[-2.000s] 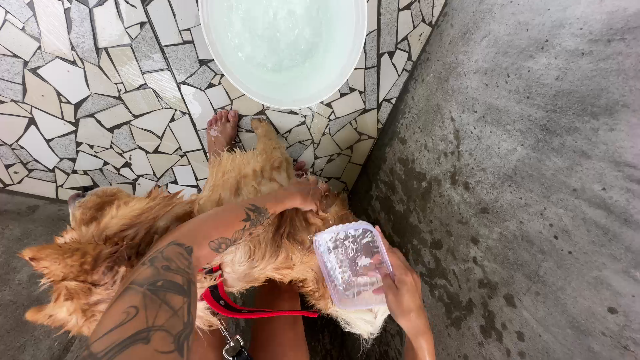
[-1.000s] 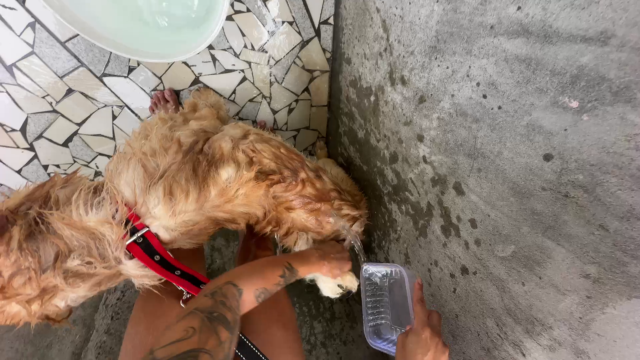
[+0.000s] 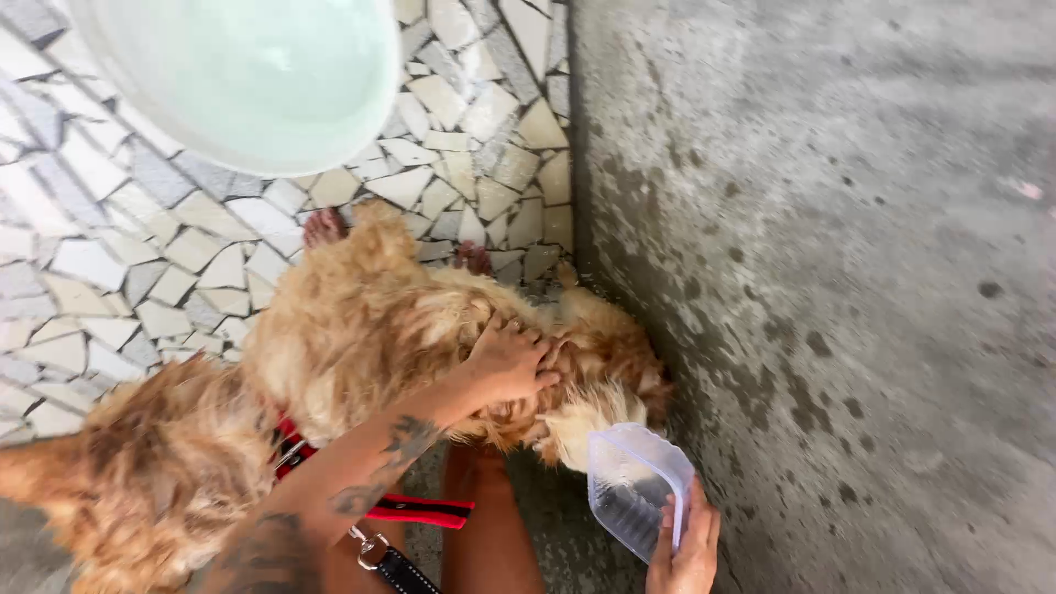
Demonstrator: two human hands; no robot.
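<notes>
A wet, golden-furred dog (image 3: 355, 330) stands across the view, its head at the lower left and its rear by the wall. My left hand (image 3: 513, 360) lies on the fur of its hindquarters, fingers spread, gripping nothing that I can see. At the lower right, my right hand (image 3: 689, 536) holds a clear plastic container (image 3: 635, 487) by its rim, tilted beside the pale fur of the rear. The dog wears a red and black harness (image 3: 421, 510), partly hidden by my left forearm. A metal clip (image 3: 368, 546) joins it to a black leash (image 3: 404, 575).
A large white tub (image 3: 392, 91) of water stands at the upper left on the broken-tile floor (image 3: 190, 243). A grey concrete wall (image 3: 866, 247) with wet spots rises on the right. My bare feet (image 3: 323, 227) and legs are beneath and beside the dog.
My left hand has moved from near the pale fur at the rear up onto the hindquarters. Water poured from the container one second ago; no stream shows now. The view has shifted.
</notes>
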